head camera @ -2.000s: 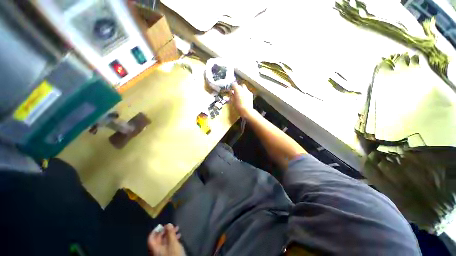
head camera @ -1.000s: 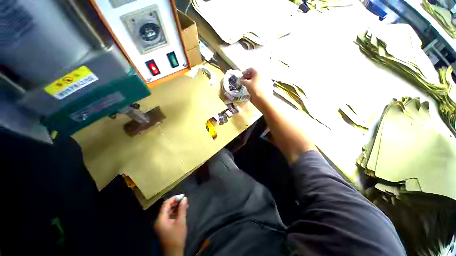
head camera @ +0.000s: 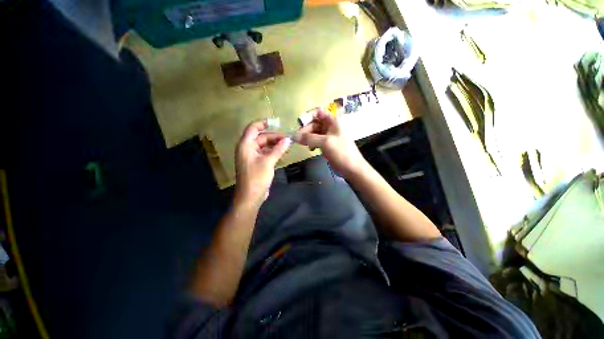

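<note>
My left hand and my right hand meet at their fingertips over the front edge of the khaki-yellow cut panel. My left fingertips pinch a small white piece. My right fingertips close on a small piece, possibly a label, which they mostly hide. A small dark and white piece shows beside the right fingers. The panel lies under the brown press head block, with a gap between my hands and the block.
The green press body is above the panel. Small dark labels lie beside the yellow button housing. A round whitish container holds grey pieces. Narrow cut pieces and a panel stack are on the white table.
My right hand has left the container and moved to my left hand. My left hand has risen to the panel's front edge. The view has shifted, and the control box is out of view.
</note>
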